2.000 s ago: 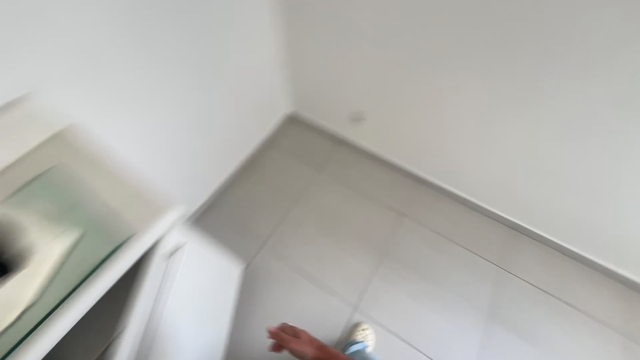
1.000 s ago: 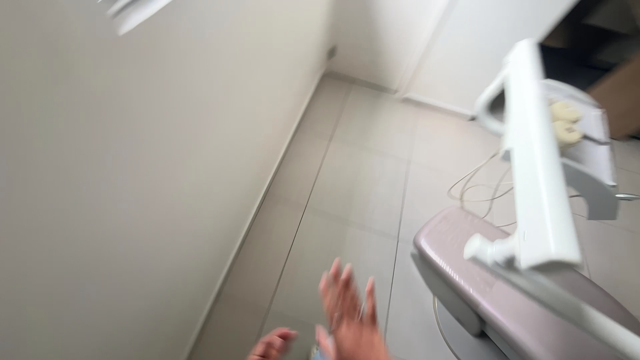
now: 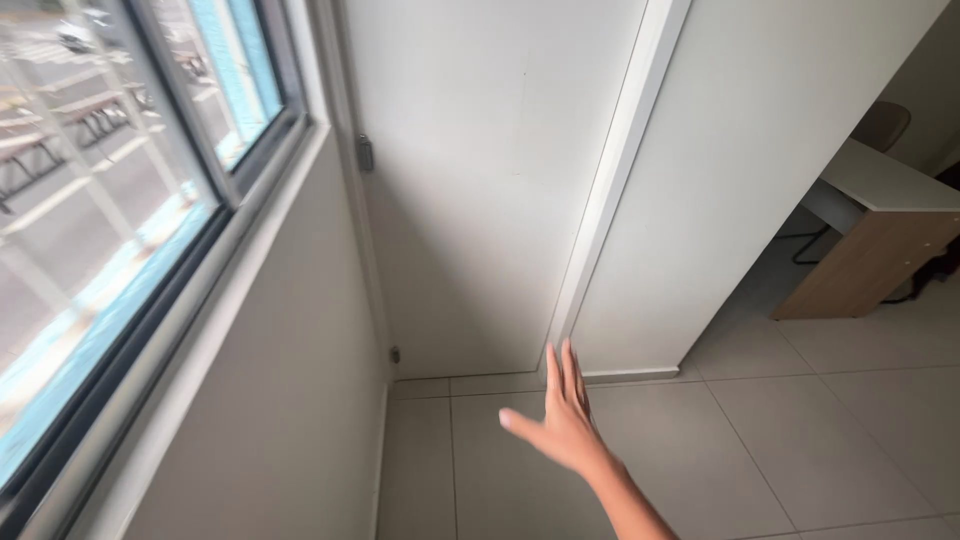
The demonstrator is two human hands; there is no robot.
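My right hand (image 3: pixel 566 420) reaches in from the lower right with its fingers extended and thumb spread. It holds nothing and shows in front of the tiled floor (image 3: pixel 510 450), its fingertips overlapping the foot of a white door frame (image 3: pixel 611 172) in the view. Beyond it stands a closed white door panel (image 3: pixel 480 195), with a small metal latch or lock (image 3: pixel 365 152) on its left edge and another small metal fitting (image 3: pixel 395 354) low down. My left hand is out of sight.
A sliding window (image 3: pixel 225 180) with bars outside and a pale sill (image 3: pixel 247 277) runs along the left wall. A white wall section (image 3: pixel 720 165) stands right of the door. Past it are a desk with a wood-look side panel (image 3: pixel 862 262) and a chair (image 3: pixel 883 126).
The view has swung far, from a corner, then a dental chair with its tray arm, to the door and window. Two hands showed a second ago; only my right hand shows now.
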